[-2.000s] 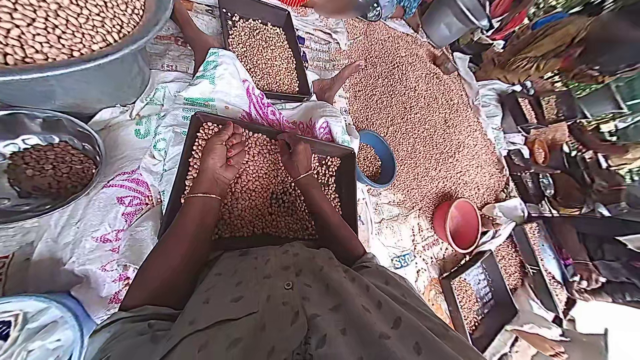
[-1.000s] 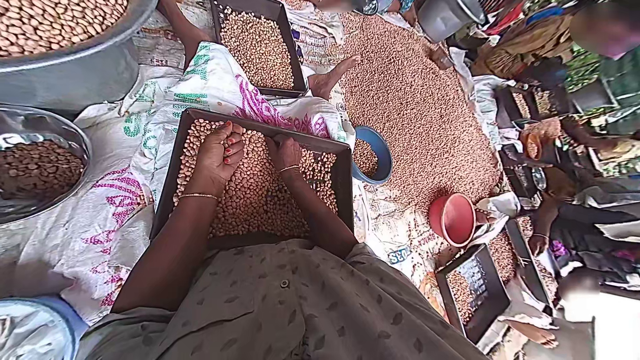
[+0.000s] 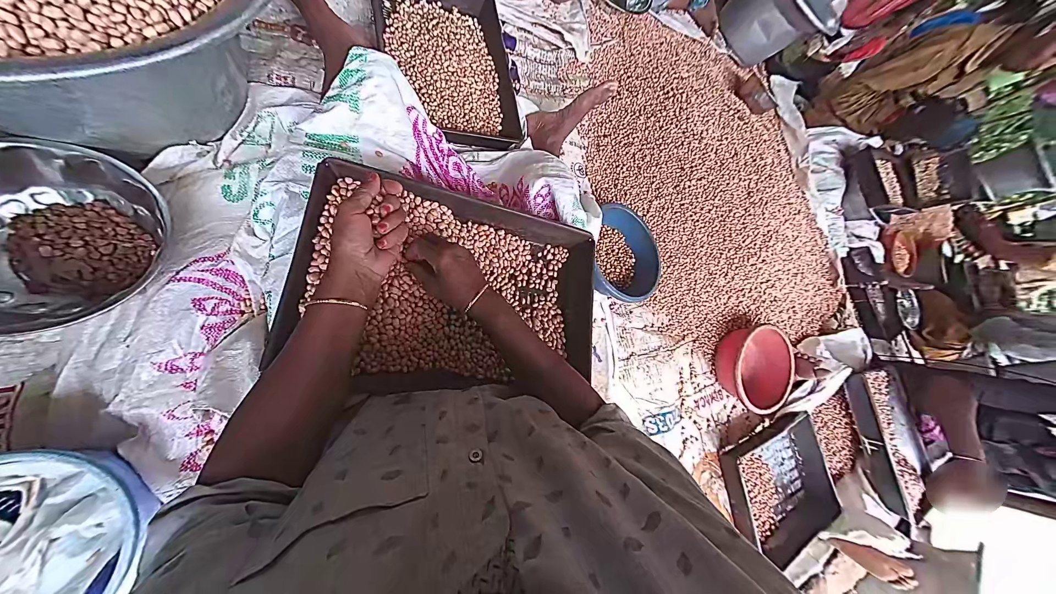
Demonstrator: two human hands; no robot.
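A dark rectangular tray of light brown nuts or beans rests against my lap. Over its upper left part is my left hand, palm turned up and fingers curled; whether anything lies inside them cannot be seen. Close beside it, just to the right, my right hand is over the tray's middle, its fingertips bent down near the left hand's fingers. What those fingertips hold, if anything, is too small to tell. A thin bracelet circles each wrist.
Left stand a large metal basin of nuts and a steel bowl of darker ones. Another filled tray lies ahead. Right are a blue bowl, a wide nut heap, a red bucket and people with trays.
My right hand was farther right over the tray a second ago, then came closer to my left hand. The left hand has stayed curled over the tray's upper left part.
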